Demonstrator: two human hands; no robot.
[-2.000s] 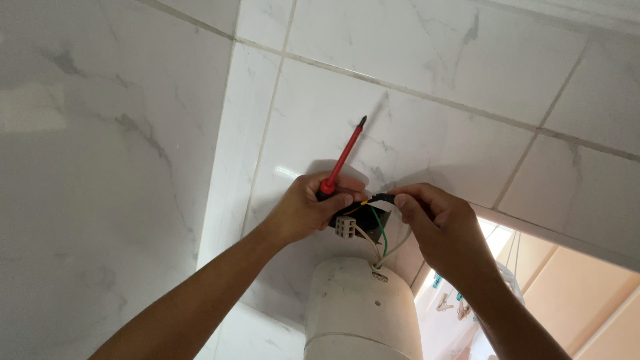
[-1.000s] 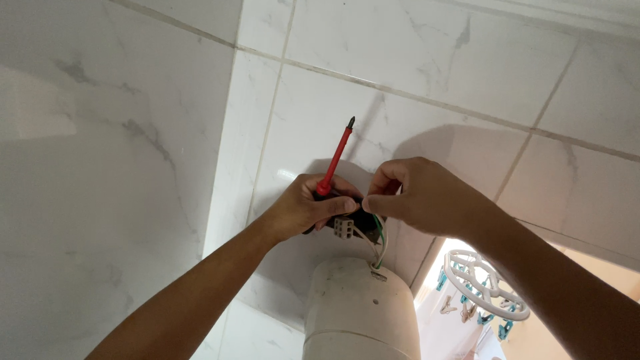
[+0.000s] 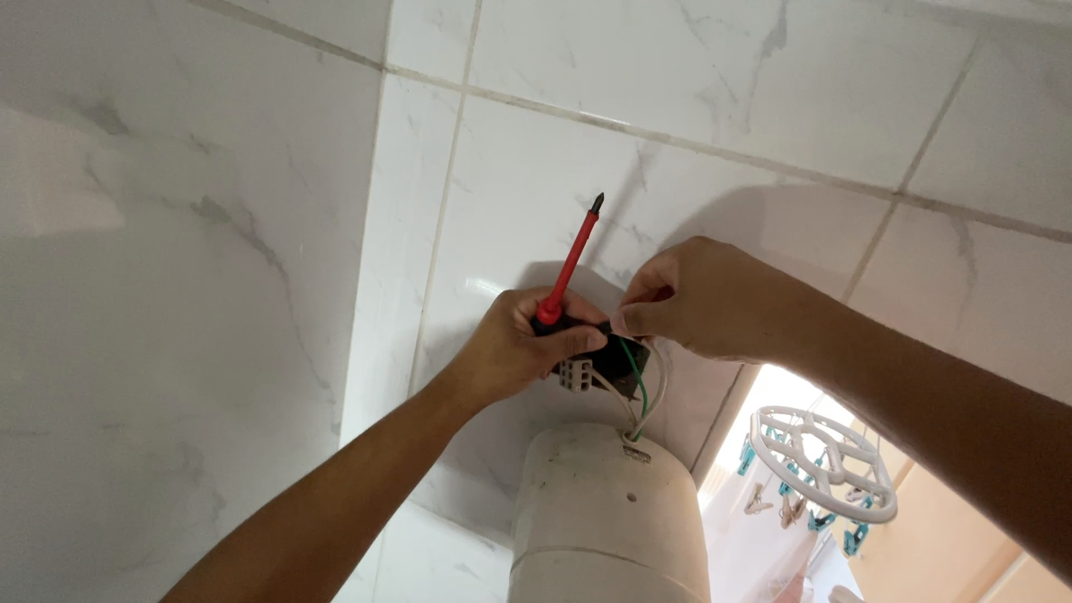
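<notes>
My left hand (image 3: 523,343) holds a red insulated screwdriver (image 3: 574,260), its dark cross-shaped tip pointing up, while its thumb and fingers also pinch a dark wire end. Close beside it, the fingertips of my right hand (image 3: 687,306) pinch the end of a wire; the exact contact is partly hidden. Below my left thumb hangs a pale terminal block connector (image 3: 575,375) with a white wire in it. Behind is a dark opening in the wall (image 3: 632,362). A green wire (image 3: 640,387) and white wires (image 3: 662,377) rise from the top of a white cylindrical appliance (image 3: 607,511).
Marble-patterned tiles (image 3: 670,109) cover the wall, with a projecting tiled corner (image 3: 402,209) at the left. A white round hanger (image 3: 825,465) with clothespins (image 3: 854,536) hangs at the lower right, beyond the edge of a bright opening.
Compared with two seconds ago, my right hand has come in closer to my left fingertips and turned, with its back now upward. My left hand still holds the screwdriver in nearly the same place.
</notes>
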